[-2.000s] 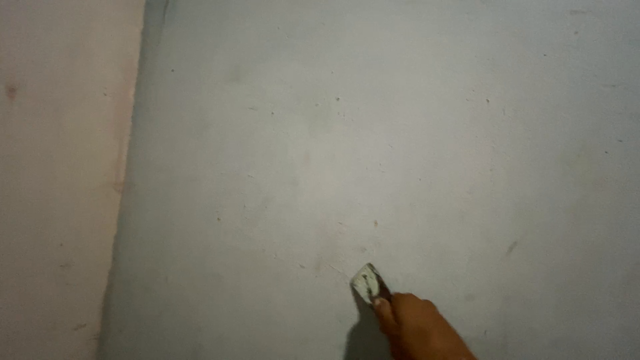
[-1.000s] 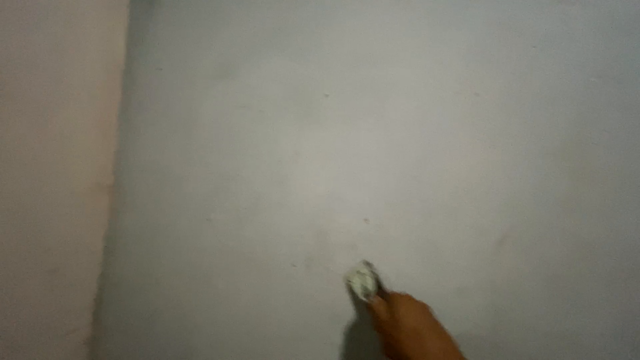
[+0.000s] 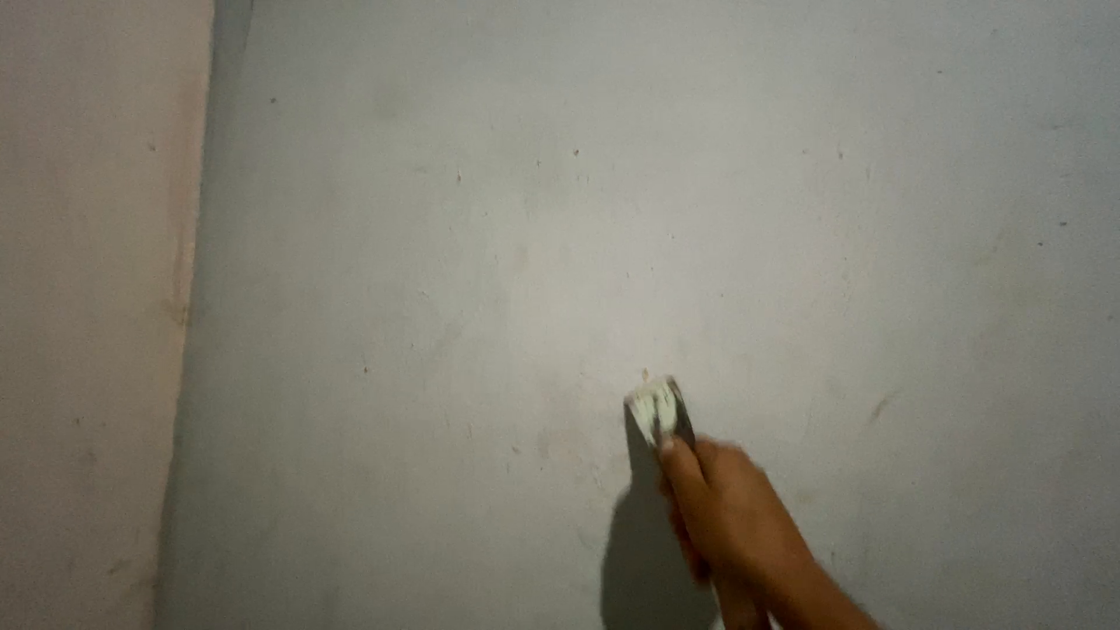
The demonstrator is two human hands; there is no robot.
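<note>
Held in my right hand [image 3: 726, 516], at the lower right of centre, is a putty knife [image 3: 658, 409] with whitish-green filler smeared on its metal blade. The blade points up, and its edge lies at or very near the grey painted wall [image 3: 525, 289], just below a small yellowish chip mark. My fingers wrap the handle, with the thumb near the base of the blade. A dark shadow of hand and tool falls on the wall to the left. My left hand is out of view.
At the left, a pinkish wall [image 3: 87, 306] meets the grey wall along a rough, near-vertical corner line. Small pits, scratches and faint stains are scattered over the grey surface.
The putty knife has turned slightly, with its blade now pointing more straight up. It stays in my right hand.
</note>
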